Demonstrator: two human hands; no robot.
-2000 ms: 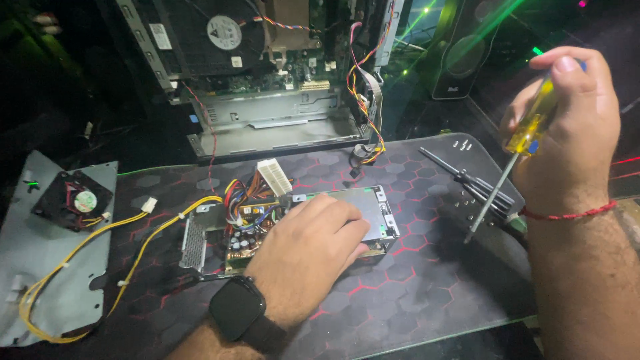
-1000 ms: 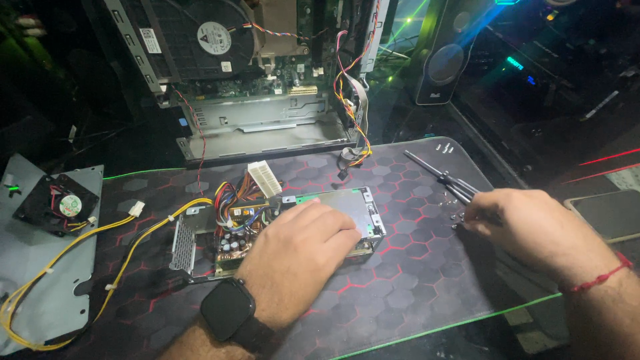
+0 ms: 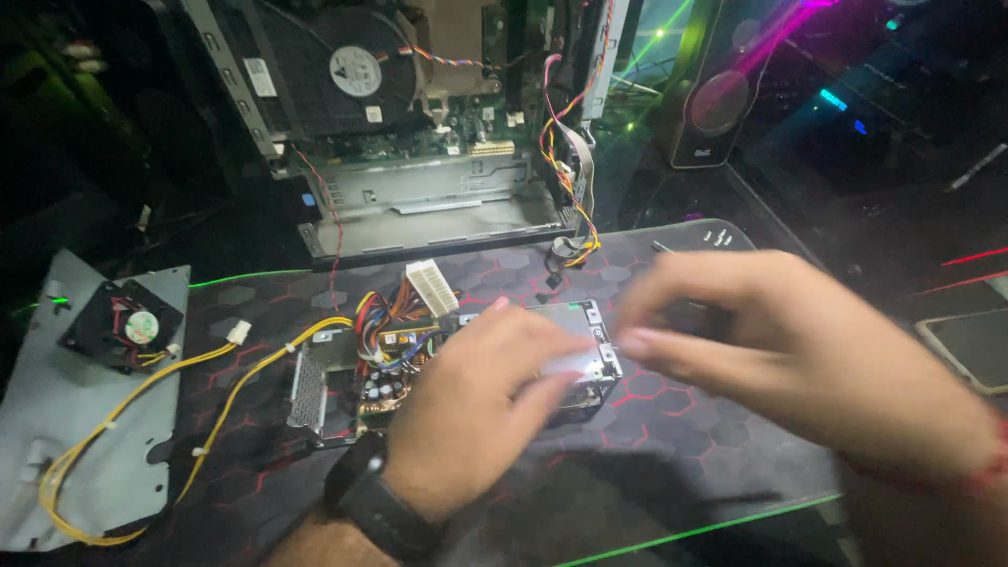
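Note:
An opened power supply unit [image 3: 579, 358] lies on the hexagon-patterned mat, its circuit board and capacitors [image 3: 384, 391] exposed at the left. My left hand [image 3: 488, 386], with a black watch at the wrist, rests over its middle, fingers spread across the metal cover. My right hand [image 3: 732, 339] is blurred just beyond the unit's right end, thumb and fingertips close together; whether something small is between them cannot be told. A white multi-pin connector [image 3: 431, 288] on bundled wires stands up behind the unit. Yellow cables [image 3: 126, 409] run left from it to a small white plug [image 3: 239, 331].
An open computer case [image 3: 441, 205] with a blower fan [image 3: 354, 71] stands behind the mat. A metal panel [image 3: 102, 441] carrying a small fan [image 3: 130, 324] lies at left. Loose wires [image 3: 579, 197] hang from the case. A speaker [image 3: 713, 102] stands at back right; a phone-like object [image 3: 969, 346] lies far right.
My right hand held a yellow-handled screwdriver two seconds ago, then was down by the tools on the mat; it has moved left to the unit's right end. My left hand stays on the unit.

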